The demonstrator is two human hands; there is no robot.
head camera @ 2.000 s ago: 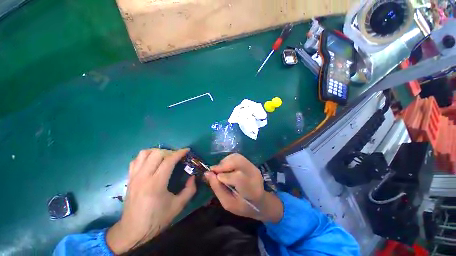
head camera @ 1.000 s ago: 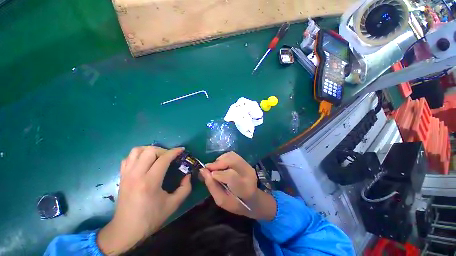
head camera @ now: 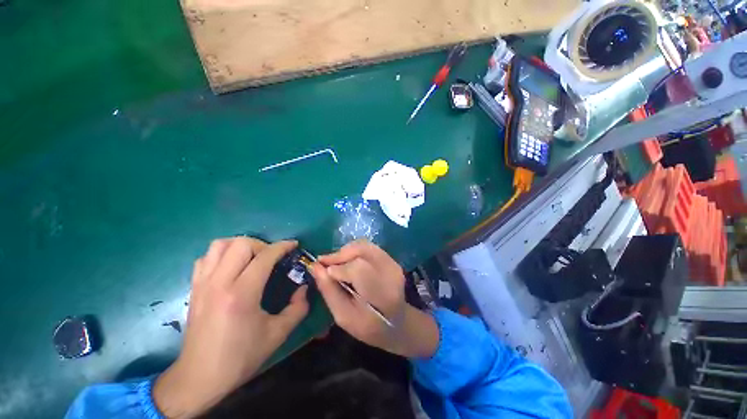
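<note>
A small black device housing [head camera: 296,270] with a white patch and orange-gold bits inside sits between the fingertips of my left hand [head camera: 233,315]. My left thumb is at its lower side and my index finger at its top. My right hand [head camera: 364,296] holds a thin pale stick-like tool [head camera: 366,303] like a pen. Its tip is at the housing's right part, partly hidden by my right fingertips. I cannot tell whether the tip touches the inside.
On the green bench [head camera: 188,196] lie a crumpled white cloth [head camera: 395,191], clear plastic bag [head camera: 358,223], yellow knobs [head camera: 434,171], hex key [head camera: 299,159], red-handled screwdriver [head camera: 442,75] and keypad unit [head camera: 532,123]. A black rounded square [head camera: 74,337] lies left, a wooden board [head camera: 352,37] at the far side, machine parts [head camera: 565,274] right.
My right hand has moved slightly left, so its fingertips now cover more of the housing's right part. My left hand keeps its hold. The whole view has shifted a little.
</note>
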